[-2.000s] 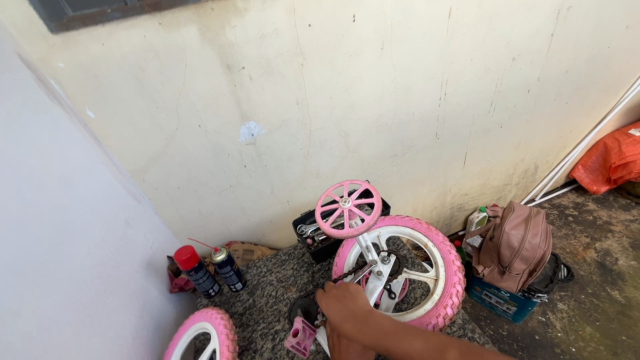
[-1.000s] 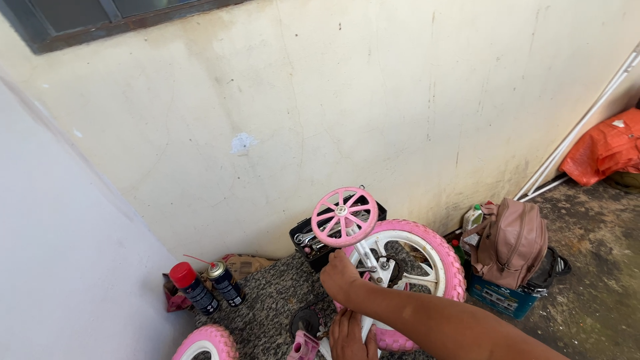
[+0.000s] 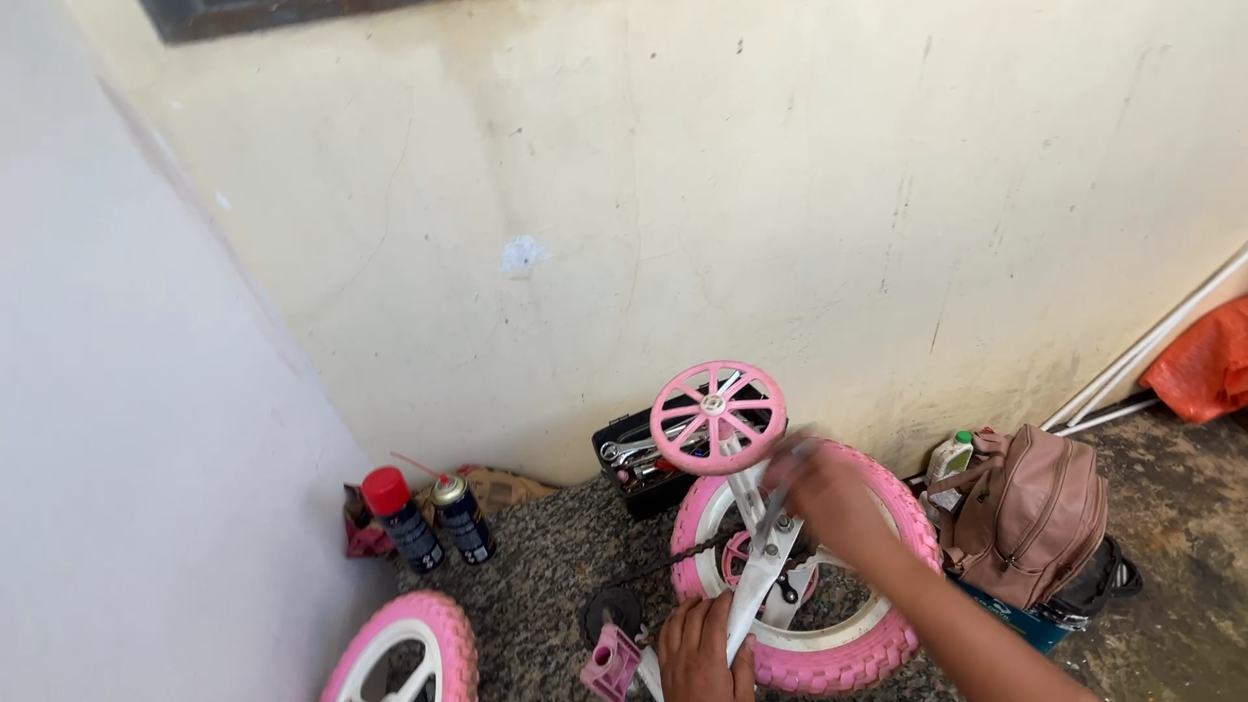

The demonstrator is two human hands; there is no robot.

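Observation:
My left hand grips the white frame tube of a small child's bicycle. My right hand, blurred, holds a slim metal hand tool above the rear axle area. Beneath it lies the rear wheel with its pink knobby tyre, and a dark chain runs left from the hub. A pink spoked training wheel sticks up on its bracket, just left of my right hand. A pink pedal is beside my left hand. The front wheel is partly cut off.
A black toolbox with wrenches stands behind the training wheel. Two spray cans stand on the granite slab at left. At right are a pink backpack on a teal box, a bottle and an orange sack.
My right hand has moved up and right from beside the training-wheel bracket, and the tool now shows in it. My left hand stays low on the frame.

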